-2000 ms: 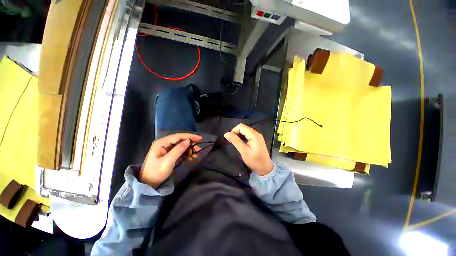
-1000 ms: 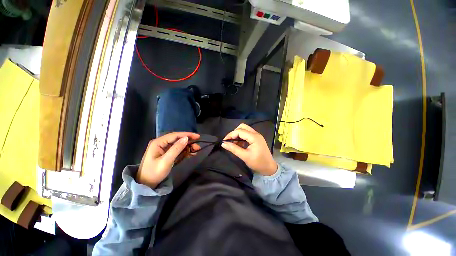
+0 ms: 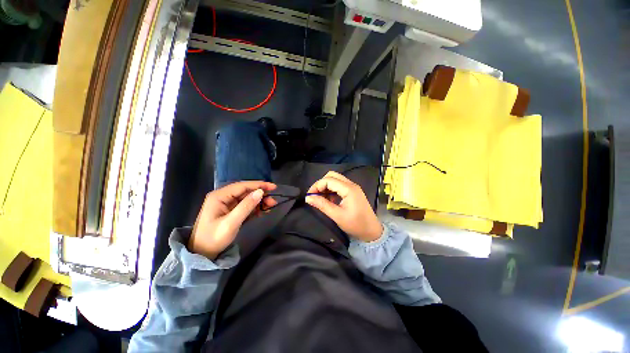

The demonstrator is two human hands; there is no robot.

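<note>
A thin black cord (image 3: 283, 196) runs between my two hands above the dark apron (image 3: 290, 276). My left hand (image 3: 224, 215) pinches it between thumb and forefinger. My right hand (image 3: 351, 209) pinches its other side near the fingertips, a short gap away. The cord looks doubled or looped near my left fingers; its exact shape is hard to see against the apron. A black cord end (image 3: 421, 163) lies curved on the right yellow stack and runs back toward my right hand; whether it joins the held cord cannot be told.
Yellow sheets (image 3: 470, 152) with brown blocks (image 3: 440, 83) lie on a metal stand at right. A long tan and metal fixture (image 3: 71, 165) is at left, with more yellow sheets (image 3: 24, 200) beyond. A red hose (image 3: 238, 109) loops below the white machine (image 3: 442, 15).
Over two seconds my right hand has come in toward my left hand and closed its fingertips on the cord. In the last second both hands have barely moved.
</note>
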